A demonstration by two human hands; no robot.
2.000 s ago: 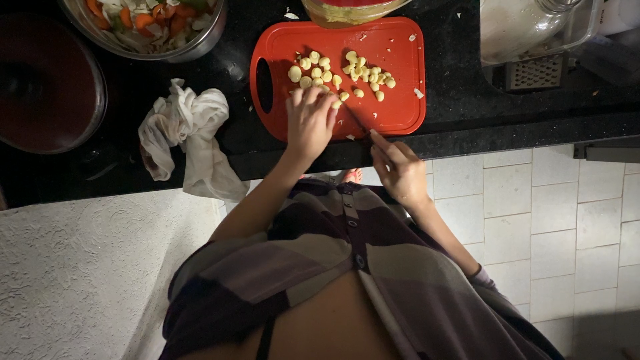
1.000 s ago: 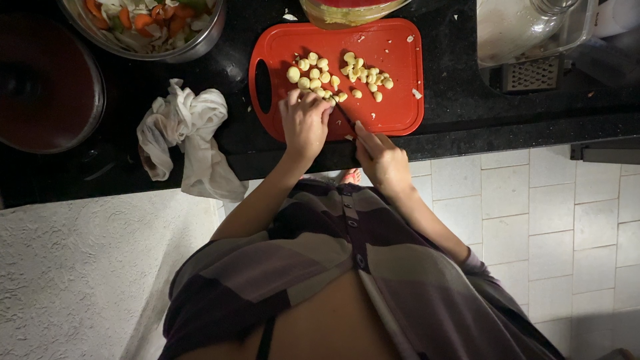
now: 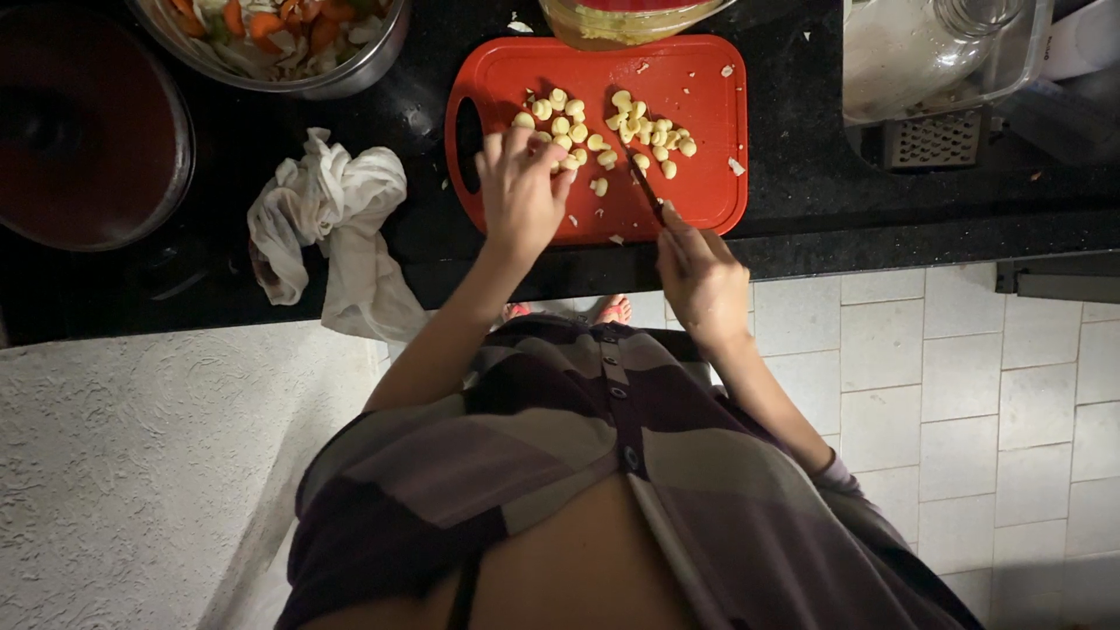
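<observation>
On a red plastic cutting board (image 3: 700, 201) lie small pale button mushrooms in two groups, a left one (image 3: 562, 124) and a right one (image 3: 658, 133), with a few pieces between. My right hand (image 3: 707, 278) grips a knife (image 3: 644, 182), its blade reaching up-left to the lower edge of the right group. My left hand (image 3: 523, 188) rests over the lower part of the left group, fingertips at the mushrooms; whether it pinches one I cannot tell. Small pale scraps are scattered over the board.
A metal pot (image 3: 367, 59) of cut vegetables stands upper left, near a round dark lid (image 3: 92, 131). A white cloth (image 3: 363, 249) hangs over the counter edge. A bowl (image 3: 626, 33) touches the board's top. A glass jar (image 3: 910, 52) and grater (image 3: 934, 140) are at right.
The knife in my right hand has moved from beside my left fingertips up and right to the right group. Some mushroom pieces now lie between the groups.
</observation>
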